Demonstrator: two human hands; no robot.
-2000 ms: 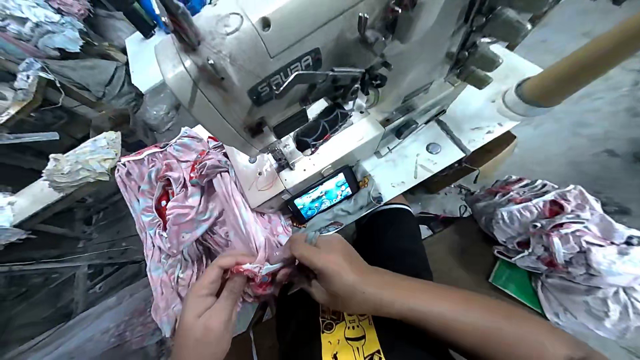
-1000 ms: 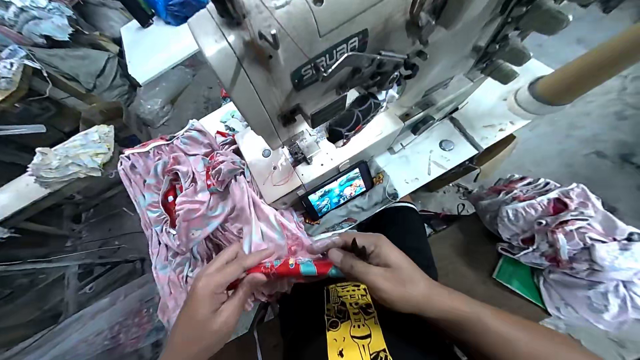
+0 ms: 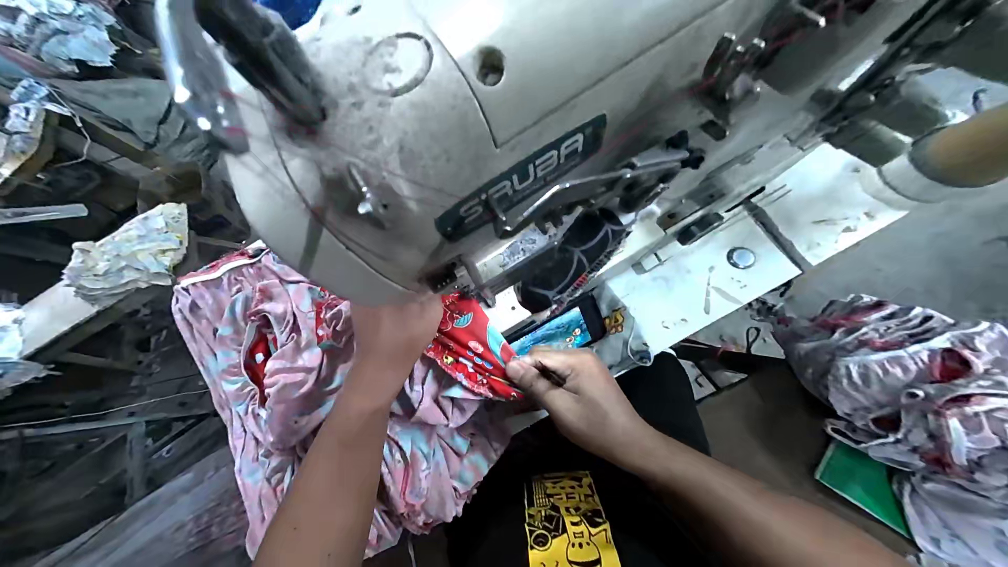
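Note:
A Siruba industrial sewing machine [image 3: 378, 157] fills the upper middle. My left hand [image 3: 398, 319] reaches under the machine's head beside the needle area; its fingers are hidden behind the head. Between my hands a red printed fabric edge [image 3: 472, 350] is spread, part of a pink patterned garment [image 3: 283, 370] that hangs off the left of the machine. My right hand [image 3: 571, 390] pinches the right end of the red fabric and also has a small dark tool, perhaps thread snips, in its grip. Just above that hand lies a phone [image 3: 559, 331] with a lit screen.
A heap of similar garments [image 3: 913, 386] lies at the right, over a green flat item [image 3: 862, 484]. A cardboard tube [image 3: 965, 150] stands at the upper right. Fabric scraps [image 3: 130, 252] rest on a wooden beam at the left. The machine's white bed [image 3: 709, 291] extends to the right.
My left hand has moved up from the garment's lower edge to under the machine head. The red fabric is now stretched up toward the needle area. The view has moved closer to the machine.

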